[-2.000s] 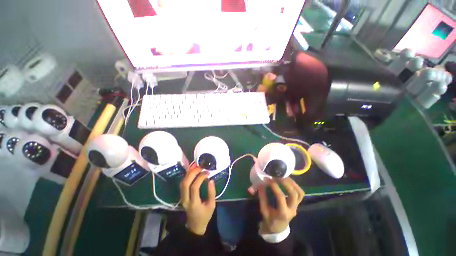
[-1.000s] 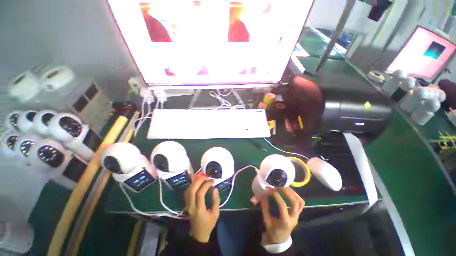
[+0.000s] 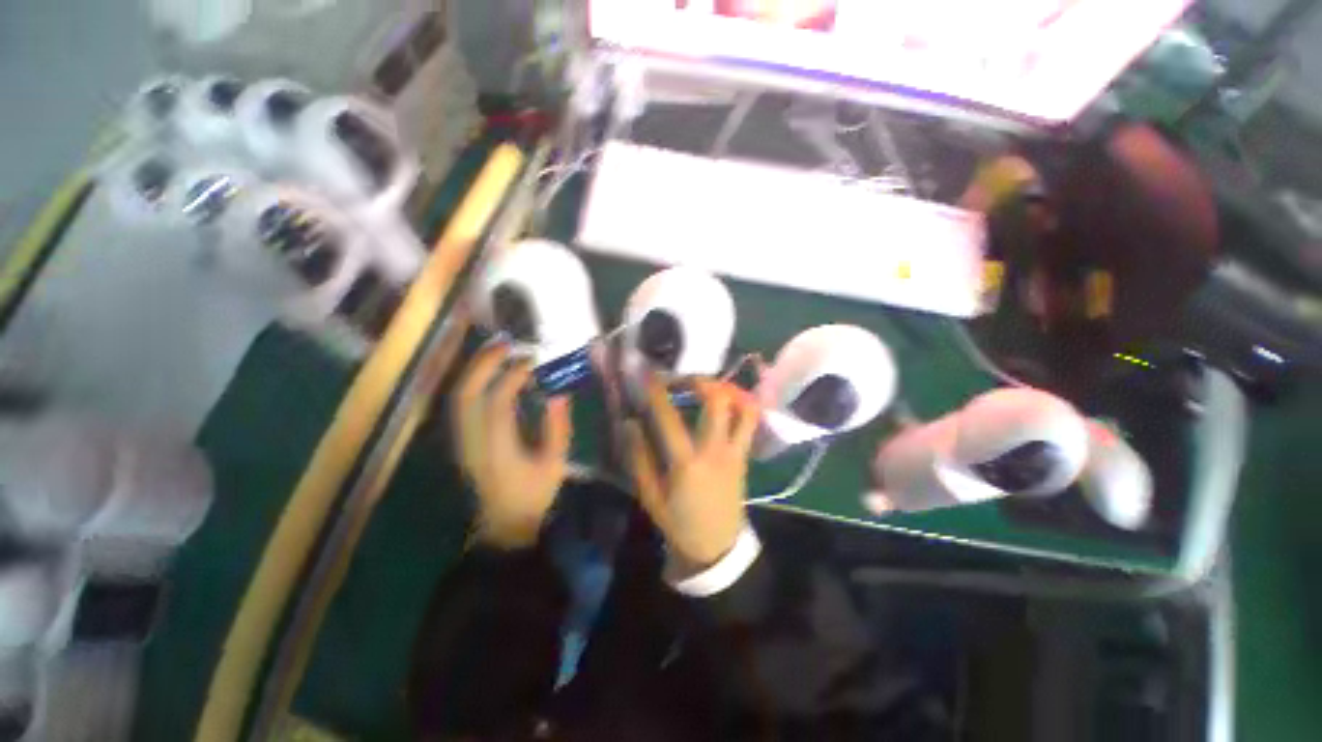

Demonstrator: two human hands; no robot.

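Several white pan-tilt cameras stand in a row on the green bench; the picture is blurred. My left hand is at the base of the leftmost camera, fingers bent beside its lit display. My right hand is at the base of the second camera, its fingers over the lower body. Whether either hand grips its camera cannot be told. The third camera stands untouched to the right. The fourth camera lies further right, beside the mouse.
A white keyboard lies behind the cameras, below the bright monitor. Yellowish rack rails run along the bench's left side, with more cameras beyond them. A dark reddish object stands at the right back.
The view has swung left and blurred. My hands have moved left, from the third and fourth cameras to the first and second.
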